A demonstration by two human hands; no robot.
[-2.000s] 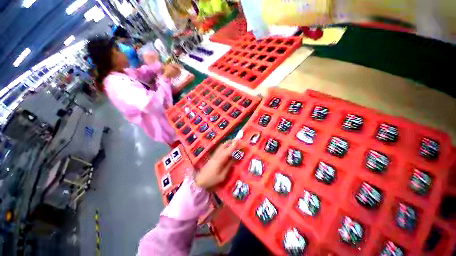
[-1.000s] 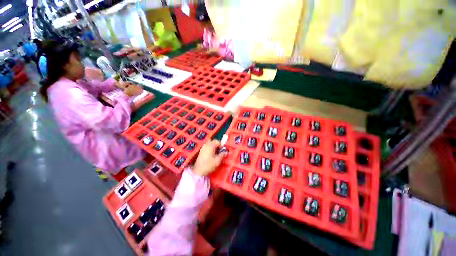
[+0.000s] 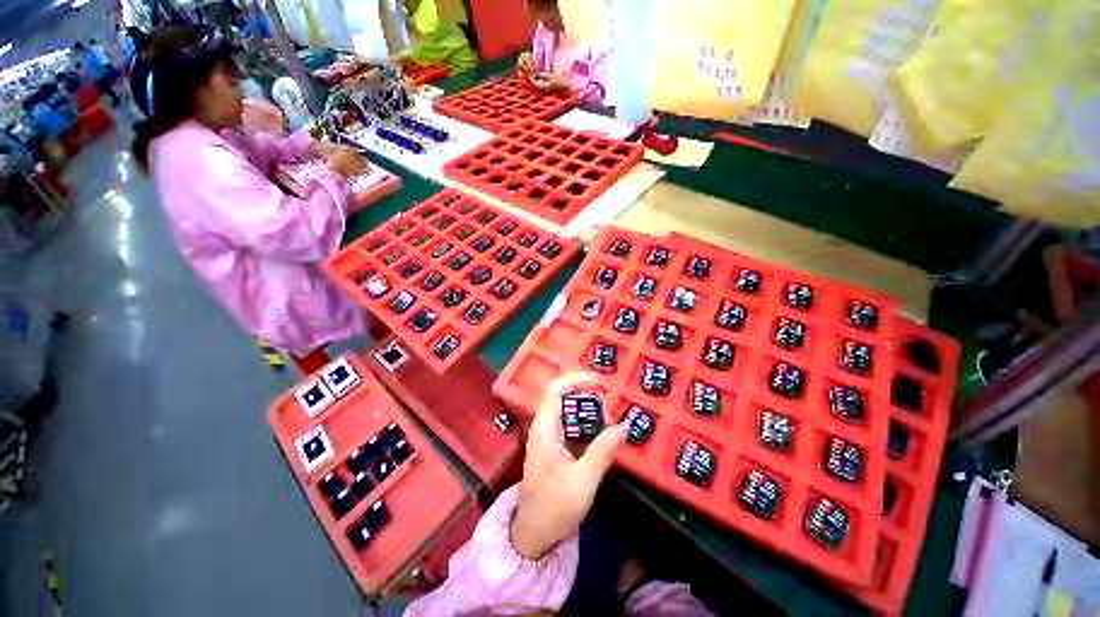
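My left hand (image 3: 561, 476) holds a small black rounded-square watch unit (image 3: 583, 415) between thumb and fingers, its marked face towards me. The hand is over the near left edge of the main red compartment tray (image 3: 736, 494). Most pockets of this tray hold similar units; some pockets at its left edge are empty. A small white strip (image 3: 554, 310) lies on the tray's left rim. A pink sleeve (image 3: 667, 599) and a dark band show at the bottom edge, but my right hand itself cannot be seen.
Another red tray (image 3: 404, 330) with units adjoins on the left. More red trays stand behind it. A lower red box (image 3: 422, 530) holds white-framed and dark units. A person in pink (image 3: 247, 229) works at left. Record sheets (image 3: 1019, 554) lie right. Yellow sheets (image 3: 724, 60) hang above.
My left hand has moved from the main tray's left edge towards me and now raises a unit. The view has shifted, showing more of the lower box.
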